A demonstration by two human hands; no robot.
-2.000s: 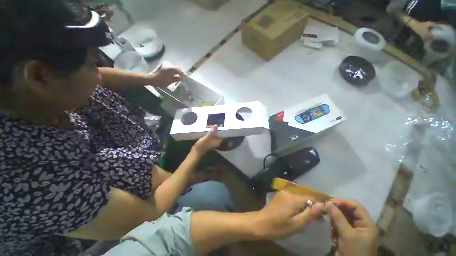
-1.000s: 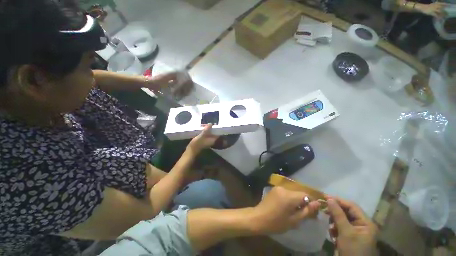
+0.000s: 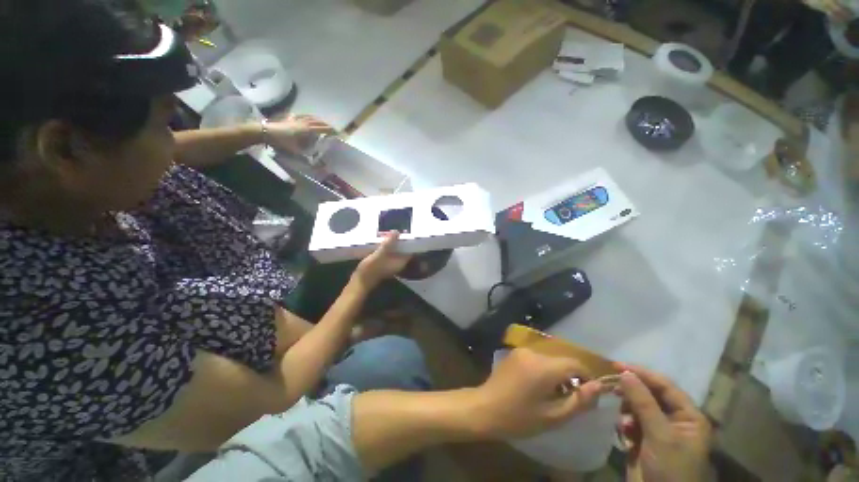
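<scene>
My left hand (image 3: 532,393) is closed round a narrow yellow-brown strip (image 3: 556,346), whose far end sticks out above the knuckles. A small shiny bit shows at its fingers. My right hand (image 3: 667,428) is beside it at the lower right, its thumb and finger pinching a thin pale piece (image 3: 610,378) that runs between the two hands. What else the fingers cover is hidden. A black elongated device (image 3: 546,299) with a thin cord lies on the table just beyond my left hand.
A person at the left holds a white box insert (image 3: 403,224) and reaches to an open white box (image 3: 363,169). A printed retail box (image 3: 570,226) stands mid-table. Farther lie a brown carton (image 3: 499,52), dark bowl (image 3: 659,122), white ring (image 3: 682,62) and clear bags (image 3: 786,235).
The neighbour's far hand has moved about at the open white box. My view has shifted slightly. My hands stay together, with the pale piece between them now more stretched out.
</scene>
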